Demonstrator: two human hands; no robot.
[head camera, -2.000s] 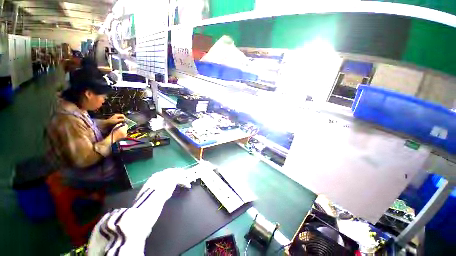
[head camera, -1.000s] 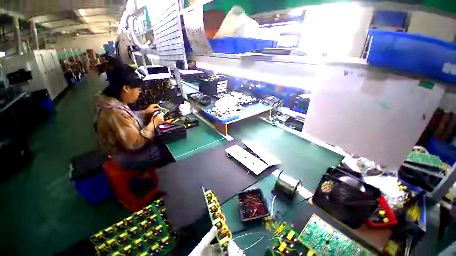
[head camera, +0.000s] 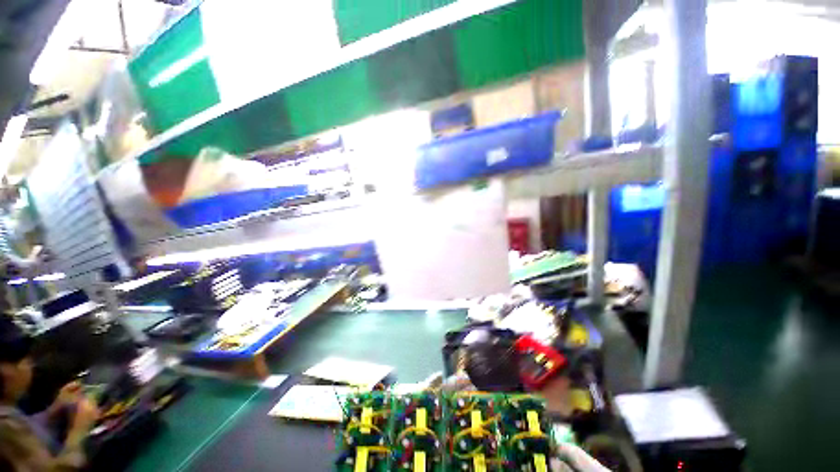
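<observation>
A green PCB panel (head camera: 447, 433) with rows of yellow-taped transformers and yellow wires is held up at the bottom centre, component side towards me. Its lower part is cut off by the picture's edge. My right hand (head camera: 580, 455), in a white glove, is at the panel's lower right edge, blurred and partly cut off; its fingers seem to hold that edge. I cannot make out my left hand. A pale shape just above the panel's top edge is too blurred to name.
Pale boards (head camera: 313, 403) lie on the bench behind the panel at left. The fume fan (head camera: 488, 359) and red parts tray (head camera: 539, 361) stand behind it at right. The soldering station (head camera: 677, 419) is at far right, beside a post (head camera: 679, 203). A person (head camera: 37, 415) sits at far left.
The view has swung to the right. The panel with yellow transformers now stands up broad in front of me; a second ago a panel was seen edge-on between two gloved hands.
</observation>
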